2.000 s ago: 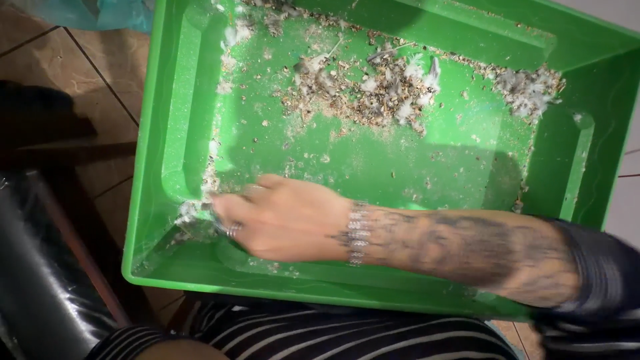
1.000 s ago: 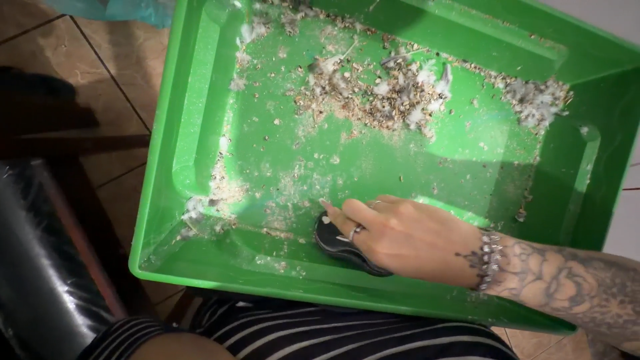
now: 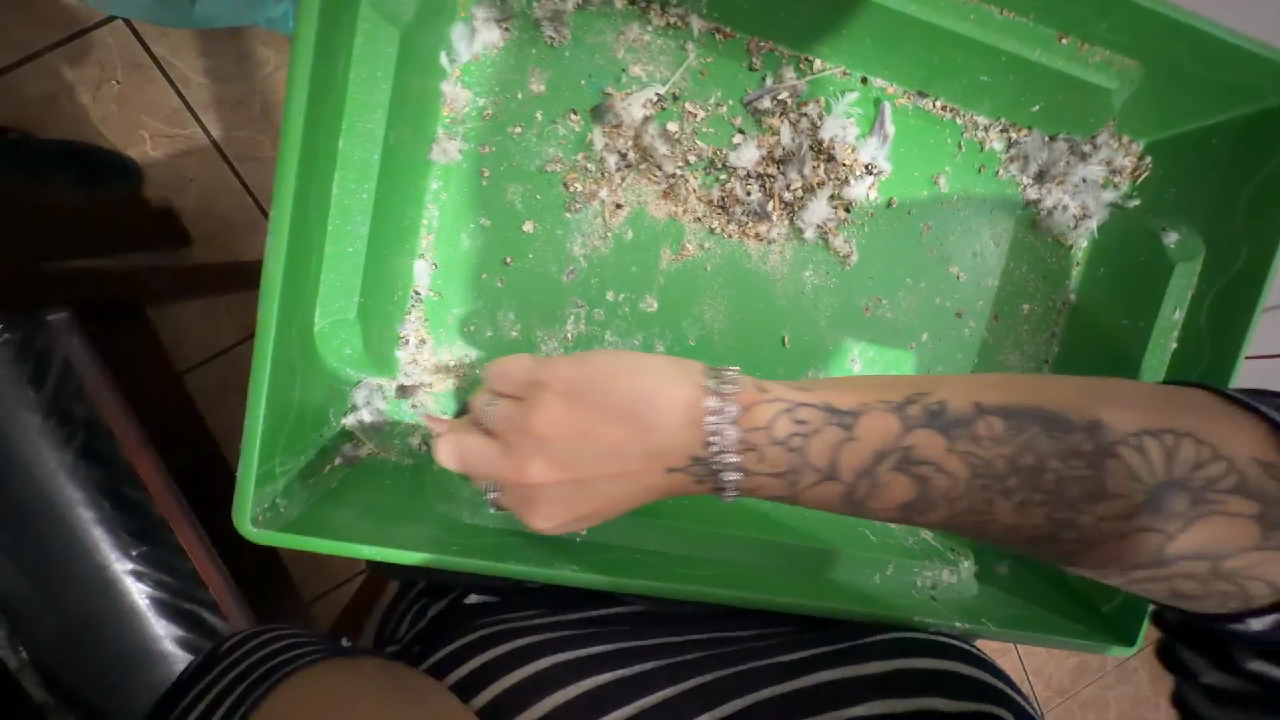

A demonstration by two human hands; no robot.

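A large green plastic tray (image 3: 640,575) fills most of the view. My right hand (image 3: 575,440) reaches across its near left part, palm down with the fingers curled. In this frame the hand hides most of what it holds; only a bit of something dark shows by the fingertips. Close to those fingertips, husks and white fluff (image 3: 425,370) lie along the left edge of the tray floor. A heap of seed husks and feathers (image 3: 740,165) lies toward the far side, and a clump of grey-white feathers (image 3: 1075,180) sits in the far right corner. My left hand is out of view.
The tray rests at my lap, over striped clothing (image 3: 700,660). At the left is a dark, shiny padded surface (image 3: 90,500). Tiled floor (image 3: 130,100) and a blue-green plastic piece (image 3: 200,12) show at the upper left.
One second ago my right hand held a dark, rounded tool near the middle of the tray's near side. It has since moved left to the near left corner.
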